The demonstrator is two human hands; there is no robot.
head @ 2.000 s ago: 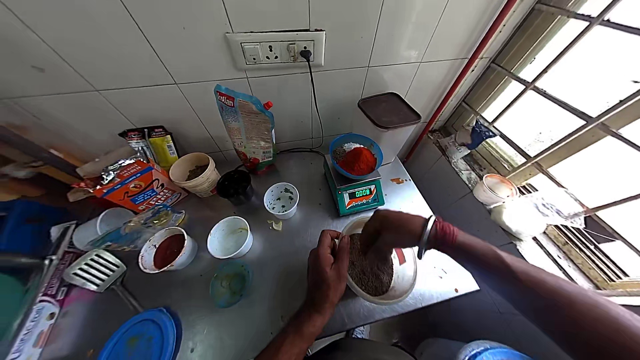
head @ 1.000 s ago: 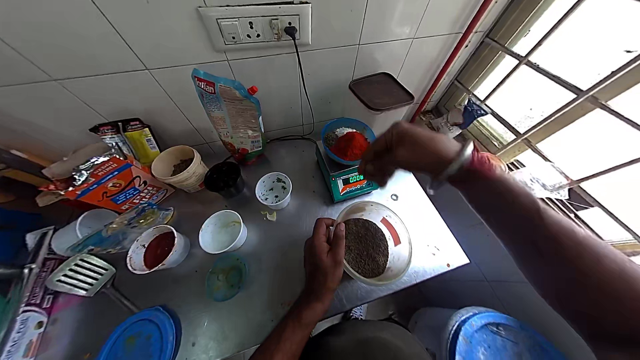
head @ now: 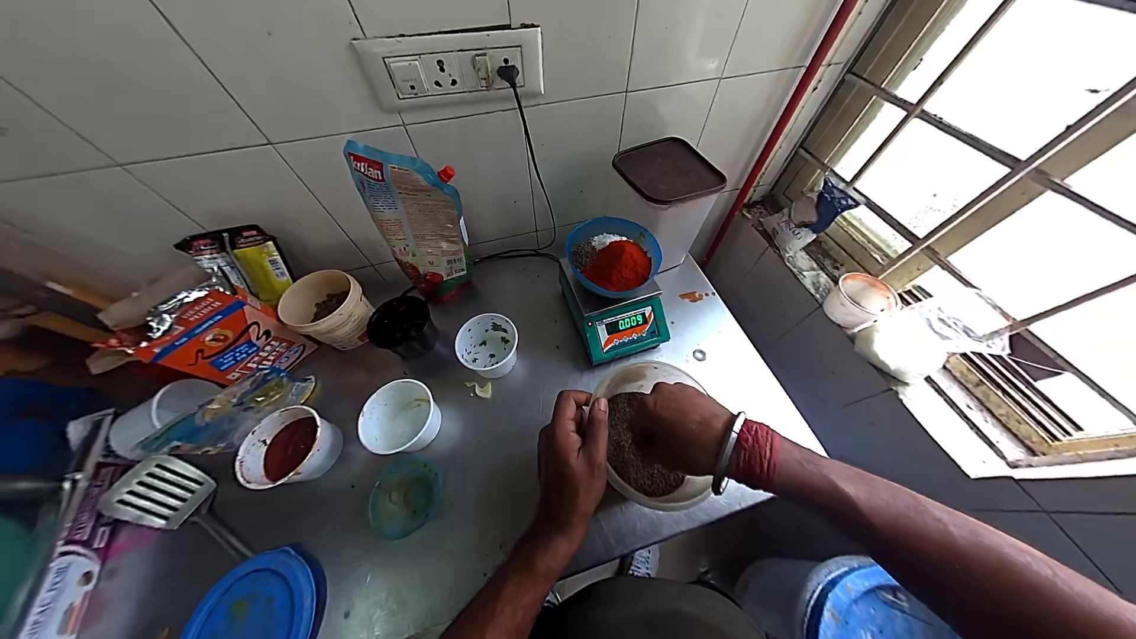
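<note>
My left hand [head: 572, 453] grips the left rim of a white plastic tub [head: 661, 501], thumb over the edge. The tub holds dark brown ground spice [head: 635, 457]. My right hand [head: 683, 430], with a metal bangle and red thread at the wrist, is down in the spice; its fingertips are hidden, so I cannot tell if they are closed. Just behind the tub stands a green digital scale [head: 626, 330], its display lit. On it rests a blue bowl [head: 658, 251] with red powder [head: 619, 265], white powder and a greenish-brown spice in separate heaps.
Left on the steel counter stand a white cup [head: 399, 417], a cup of red sauce [head: 288, 448], a cup with green bits [head: 486, 344], a black cup [head: 402, 327], a slotted turner [head: 158, 493] and a blue lid [head: 253, 599]. A sauce pouch [head: 413, 217] leans at the wall.
My right hand was in the tub, then rose above it near the scale, and is now back down in the spice. My left hand stays on the rim.
</note>
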